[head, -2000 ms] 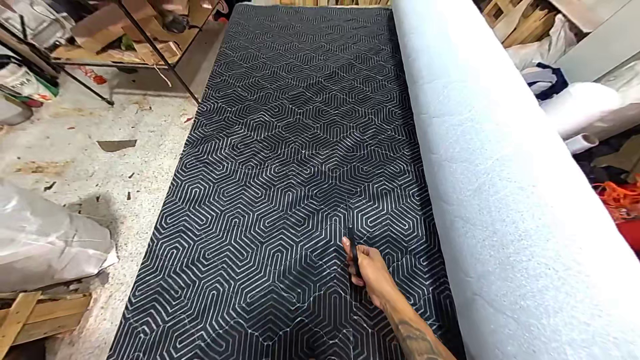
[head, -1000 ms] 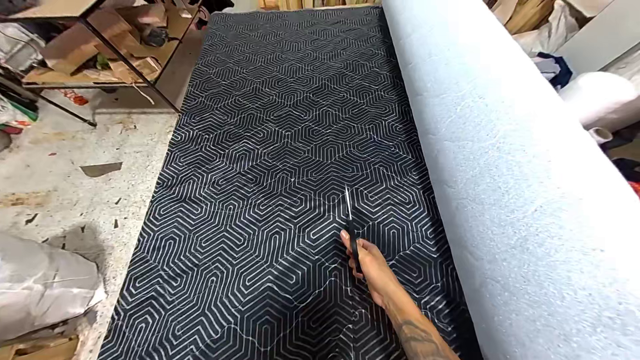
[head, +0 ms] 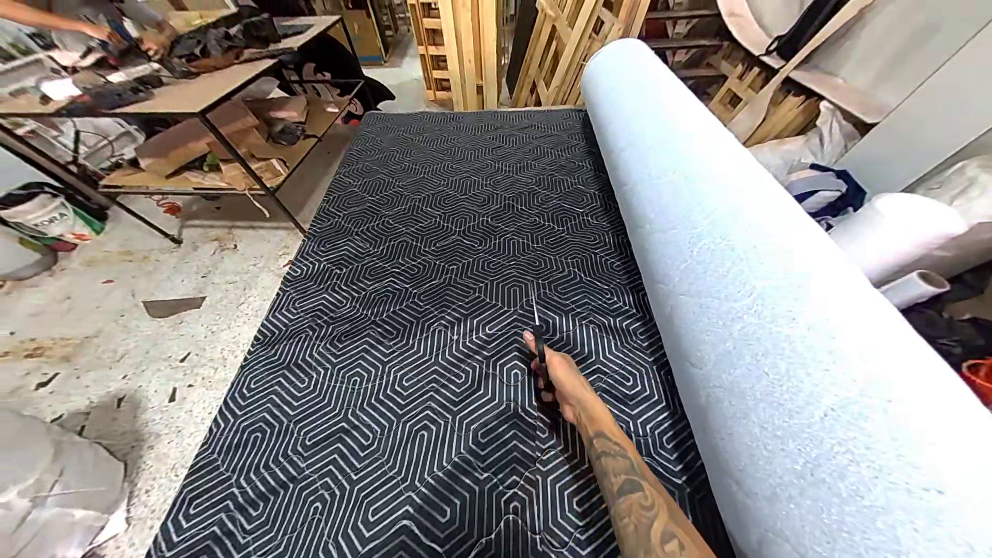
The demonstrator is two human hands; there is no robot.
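Note:
My right hand (head: 564,381) is shut on the black handles of a pair of scissors (head: 540,341), whose metal blades point away from me over the fabric. Beneath lies black quilted fabric (head: 434,310) with a pale geometric line pattern, spread across a long table. Below the scissors a faint line, perhaps a cut, runs in the fabric toward me. A thick roll of pale blue-white material (head: 721,256) rests along the right side of the fabric, to the right of my hand. My left hand is out of view.
At the upper left stands a workbench (head: 194,85) with scraps, and another person's arm (head: 54,22) reaches over it. A wrapped white bundle (head: 54,473) is on the floor at the lower left. Wooden frames (head: 465,54) stand beyond the table, and smaller white rolls (head: 899,232) lie at the right.
The view has tilted up, showing more of the room. My right hand has moved farther along the fabric, away from me, with the scissors still in it.

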